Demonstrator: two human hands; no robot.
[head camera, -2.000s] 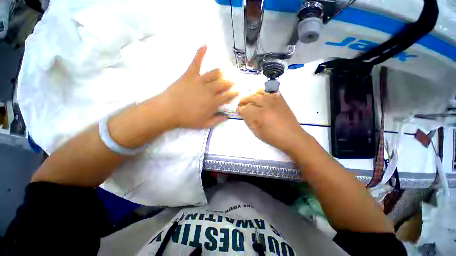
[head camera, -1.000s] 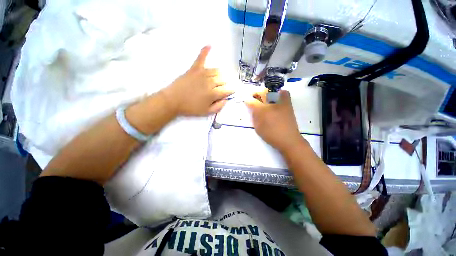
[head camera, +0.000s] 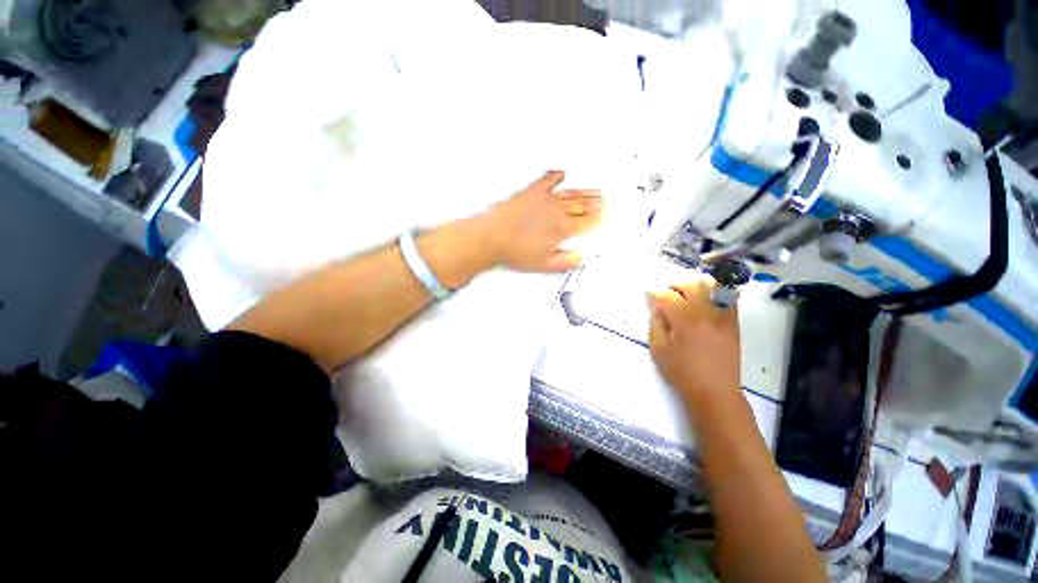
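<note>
A large white piece (head camera: 455, 376) covers the table left of the needle and hangs over its front edge; glare washes out part of it. My left hand (head camera: 546, 228) lies flat on it, fingers spread, left of the needle area. My right hand (head camera: 697, 336) is on the table just in front of the presser foot (head camera: 683, 256), fingers curled down; whether they pinch the cloth's edge cannot be told. The white sewing machine (head camera: 785, 194) stands above and right of my hands. A grey-tipped knob (head camera: 728, 285) overlaps my right fingertips. No dark panel can be made out under the white.
A smartphone (head camera: 824, 393) lies right of my right hand, under a black curved arm (head camera: 988, 233). Checked tape (head camera: 874, 456) and white strips hang beside it. A measuring scale (head camera: 615, 433) runs along the front edge. Another table (head camera: 68, 182) is at the far left.
The view has swung and tilted, showing more of the machine top and left surroundings. My left hand lies somewhat farther from my right hand. My right hand stays by the needle area.
</note>
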